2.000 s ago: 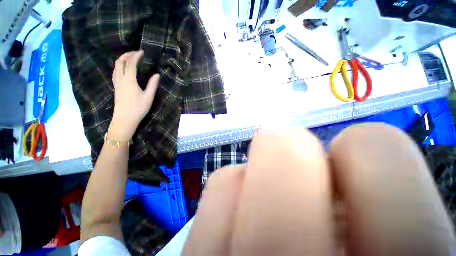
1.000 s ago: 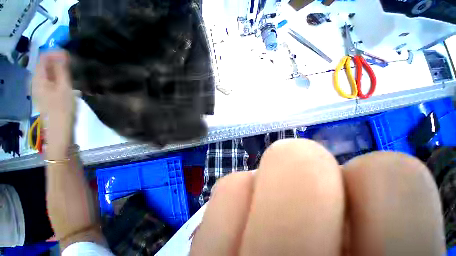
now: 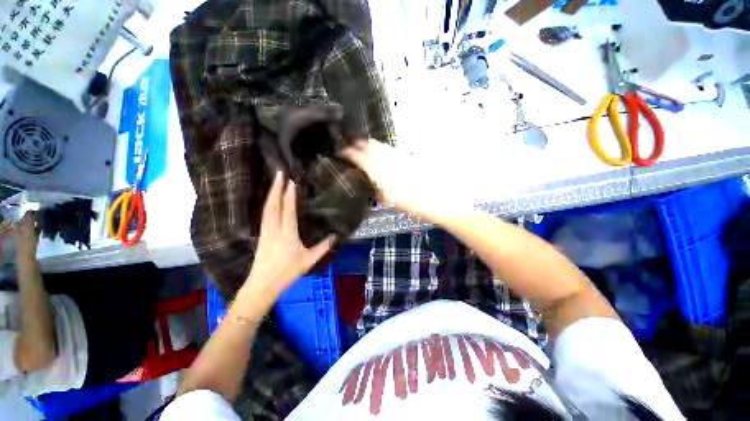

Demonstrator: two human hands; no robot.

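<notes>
A dark plaid garment (image 3: 226,156) lies bunched on the white machine table, left of the needle area, and hangs over the front edge. My left hand (image 3: 284,242) lies on its lower part with fingers apart. My right hand (image 3: 368,168) is at the garment's right side, with its fingertips on or in a bunched fold; part of the hand is blurred and the grip is not clear. The grey-blue cylindrical attachment (image 3: 474,67) stands right of the garment, untouched.
Scissors with yellow and red handles (image 3: 627,131) lie right; a similar pair (image 3: 127,218) lies far left. Tweezers (image 3: 547,78) lie behind the right pair. Blue crates (image 3: 699,255) stand below the table. Another person's arm (image 3: 31,304) is at far left.
The blurred garment has come to rest, bunched on the table. My left hand has moved right onto it. My right hand has come into clear view and reached the garment. The view has shifted.
</notes>
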